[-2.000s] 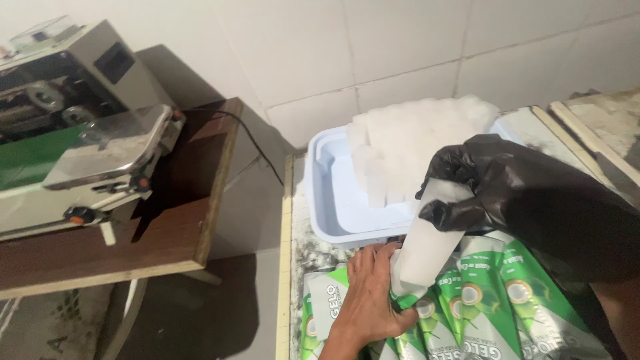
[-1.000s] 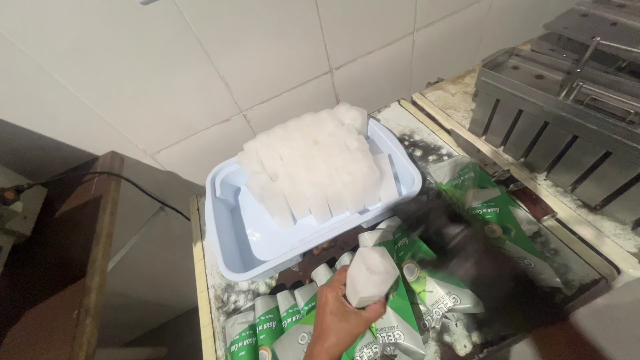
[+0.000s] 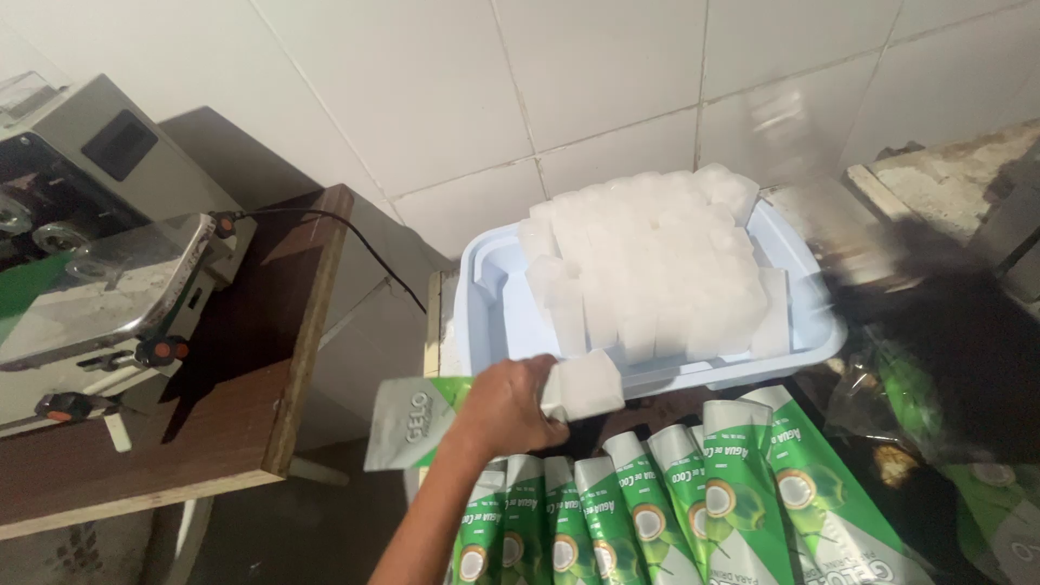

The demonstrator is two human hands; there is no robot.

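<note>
Near the front left corner of the basin, my left hand (image 3: 505, 410) grips a green-and-silver printed pouch (image 3: 410, 424); a whitish ice block (image 3: 593, 386) sticks out of its end on the right. At the right, my right hand (image 3: 934, 333) in a black glove is a dark blur; its fingers cannot be made out. A light-blue plastic basin (image 3: 512, 313) holds a heap of whitish ice blocks (image 3: 658, 260). Several green coconut-water ice pouches (image 3: 650, 520) lie side by side below the basin. More green packaging (image 3: 906, 390) shows, blurred, near the right hand.
On the left, a machine (image 3: 122, 219) with rollers, a metal platform and knobs stands on a brown wooden table (image 3: 276, 309). A black cable (image 3: 357, 227) runs along the tiled wall (image 3: 601, 81) behind. A worn ledge (image 3: 942, 179) and dark metal equipment (image 3: 1011, 219) are at the right.
My gloved right hand held an ice block at the pouch in the oldest frame and has since moved away right. My left hand has lifted a pouch with ice above the row. The view has swung about.
</note>
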